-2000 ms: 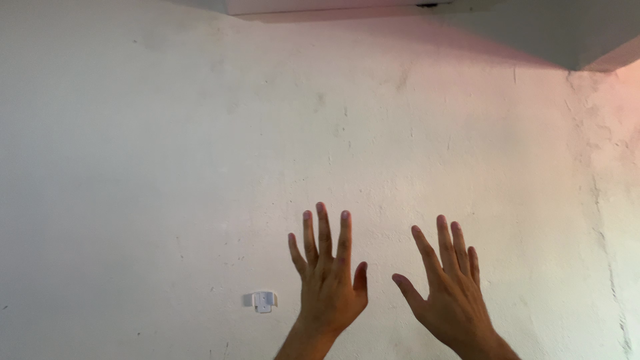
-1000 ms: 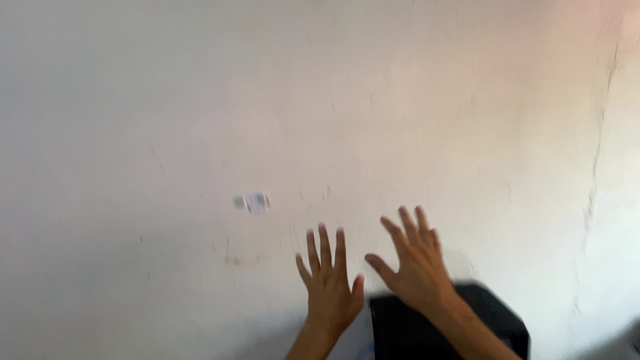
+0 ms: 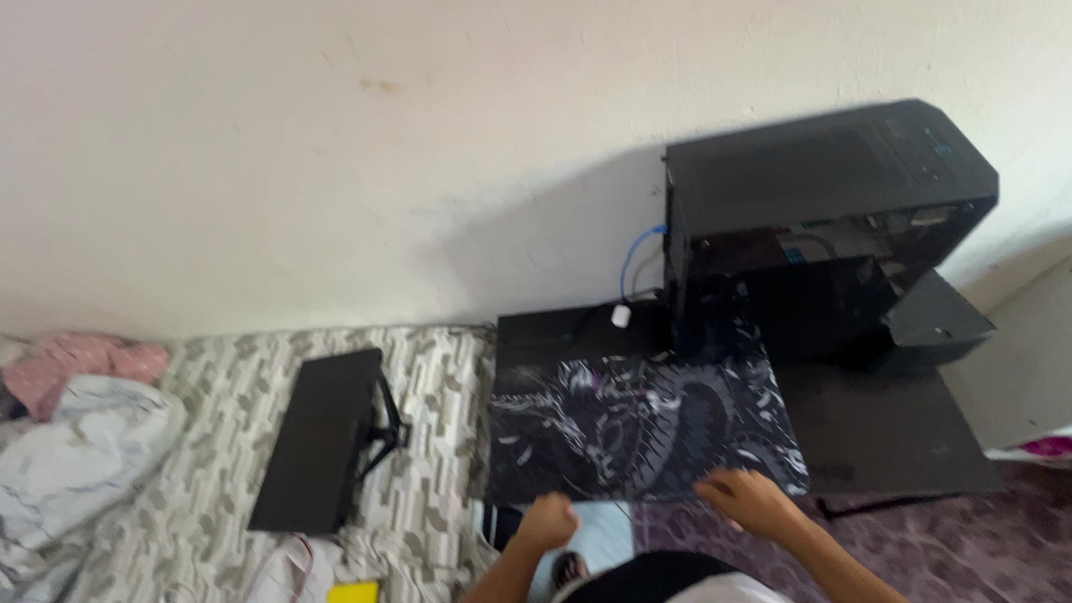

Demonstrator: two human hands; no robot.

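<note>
Near the front edge of a black desk, my left hand (image 3: 548, 523) is curled, with nothing seen in it. My right hand (image 3: 745, 501) is at the front edge of a black-and-white patterned desk mat (image 3: 620, 427), fingers bent; blur hides whether it touches the mat. Behind the mat, on the desk's right part, stands a black computer tower case (image 3: 821, 167) with a see-through side panel. A blue cable (image 3: 635, 255) comes from the back of the case, close to a small white object (image 3: 621, 316).
On a patterned bed cover (image 3: 431, 360) at the left, a black monitor (image 3: 318, 444) stands on its stand. Crumpled white bedding (image 3: 109, 444), a pink cloth (image 3: 84, 360) and a yellow item (image 3: 353, 593) lie there too. Under the tower's right end is a dark box (image 3: 938, 322).
The view has swung down from the wall to the desk and bed. Both hands, raised with fingers spread before, are now lower with their fingers curled.
</note>
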